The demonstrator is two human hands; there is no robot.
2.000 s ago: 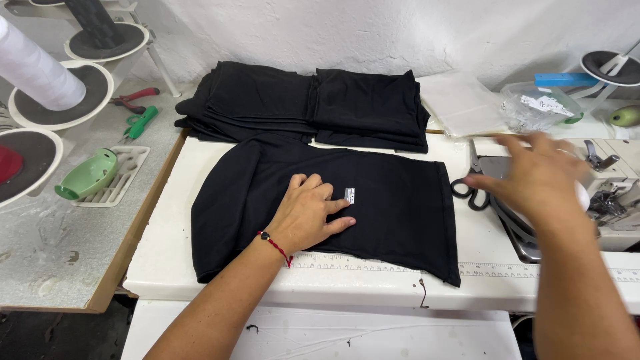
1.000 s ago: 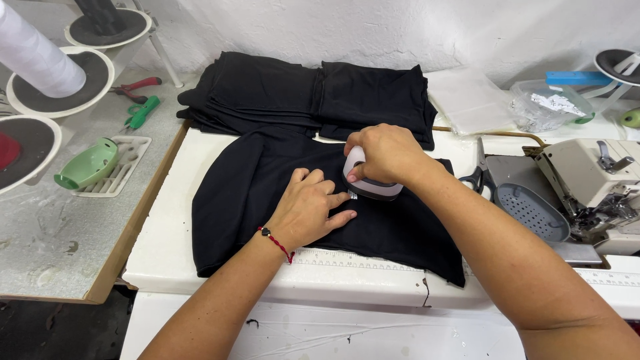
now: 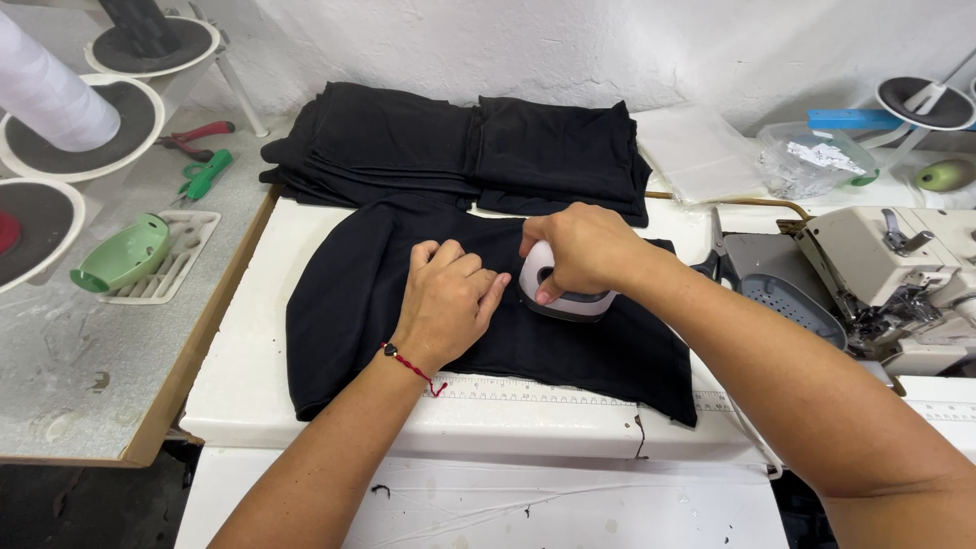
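Observation:
A black fabric garment piece [image 3: 343, 305] lies on the white table, over a printed ruler strip [image 3: 534, 390]. My right hand [image 3: 587, 248] grips a small white mini iron [image 3: 568, 305], which rests on the cloth right of its middle. Just left of the iron, my left hand [image 3: 450, 301] lies on the same cloth with its fingers curled; whether it pinches any fabric cannot be seen. The small label seen earlier on the cloth is hidden now. Behind the piece are two stacks of folded black cloth [image 3: 396, 137] [image 3: 557, 156].
A sewing machine [image 3: 884, 267], a grey perforated tray [image 3: 793, 305] and partly hidden black scissors [image 3: 713, 267] are at right. Clear plastic bags [image 3: 694, 152] lie behind. On the left table are thread cones [image 3: 53, 91], green snips [image 3: 206, 174], pliers [image 3: 197, 141] and a green dish [image 3: 126, 252].
My right hand came in from the right, where it was empty, and now holds the iron on the cloth. The label that my left fingers touched is now covered.

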